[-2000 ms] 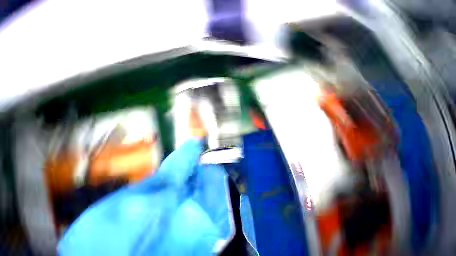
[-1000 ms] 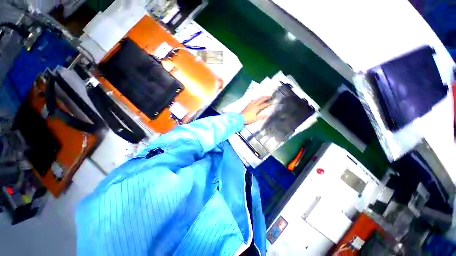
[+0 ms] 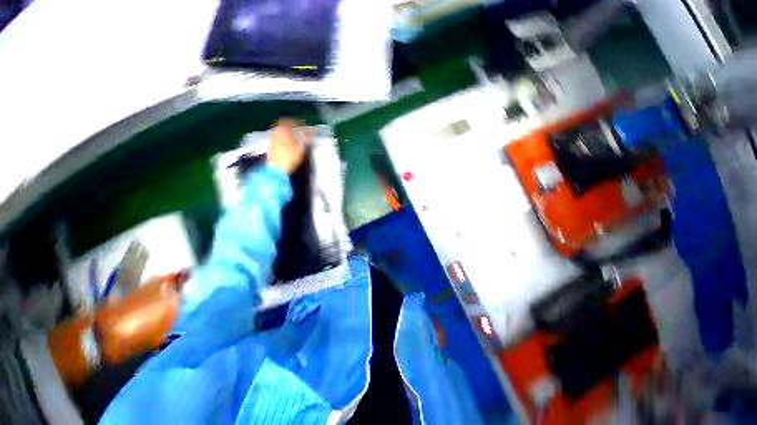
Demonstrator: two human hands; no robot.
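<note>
A flat black panel (image 3: 303, 224) lies on pale foam sheets (image 3: 336, 178) on the green bench, left of the picture's middle. My left hand (image 3: 289, 145), at the end of a light blue sleeve, is at the far end of this panel. The hand is small and blurred, and I cannot tell whether its fingers grip the panel or only touch it. The sleeve hides part of the panel's left side. My right hand is not in view.
Another dark panel (image 3: 274, 33) lies on white sheets on the white table. A white machine base (image 3: 465, 199) stands to the right, with orange-red fixtures (image 3: 573, 232) bearing black parts. Another orange fixture (image 3: 137, 319) is at the left. A small orange-red item (image 3: 392, 196) lies near the bench edge.
The view has swung round, bringing the right-hand machine more into view. My left hand has moved from the middle of the stack to its far end.
</note>
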